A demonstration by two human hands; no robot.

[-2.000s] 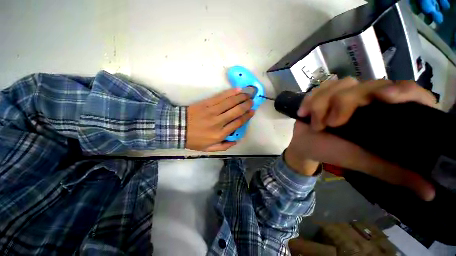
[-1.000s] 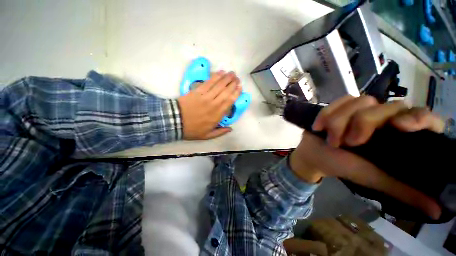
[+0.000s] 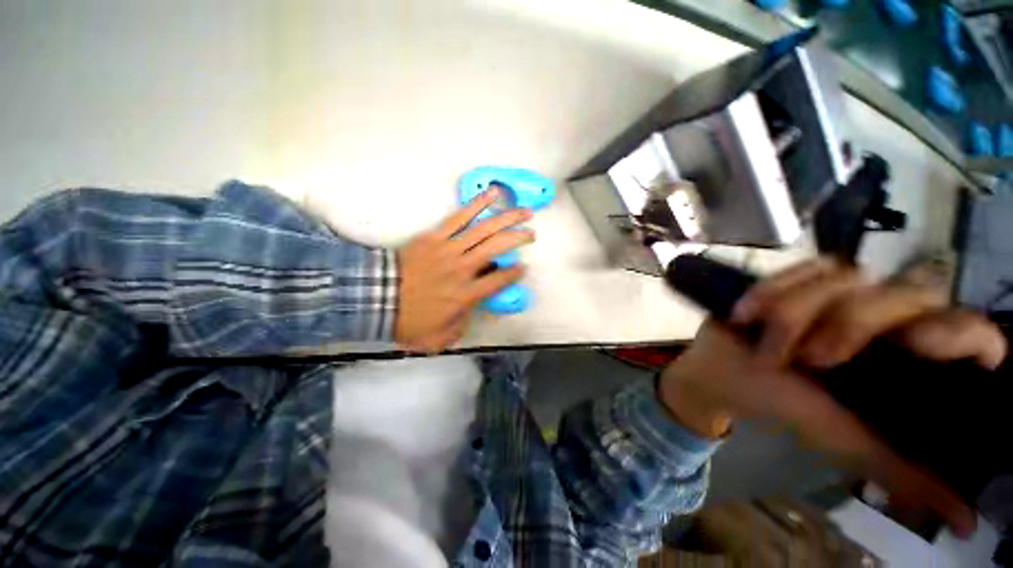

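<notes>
A light-blue controller housing point(image 3: 523, 186) lies on the bench in front of me. My left hand point(image 3: 458, 264) holds it from the left, its fingers spread over the middle and hiding part of it. My right hand point(image 3: 828, 344) is shut around the black electric screwdriver point(image 3: 708, 282). The screwdriver's nose is at the pickup point point(image 3: 670, 213) on the front of the grey screw feeder point(image 3: 722, 166). The bit and any screw are too blurred to tell.
A black curved object point(image 3: 850, 211) stands on the bench right of the feeder. A green conveyor belt point(image 3: 861, 42) with several blue housings runs at the upper right. Brown boxes point(image 3: 755, 535) are below the bench edge point(image 3: 278, 357).
The screwdriver went from the housing to the feeder and stays there. Over the last second my left hand turned the housing, and its upper end now points right.
</notes>
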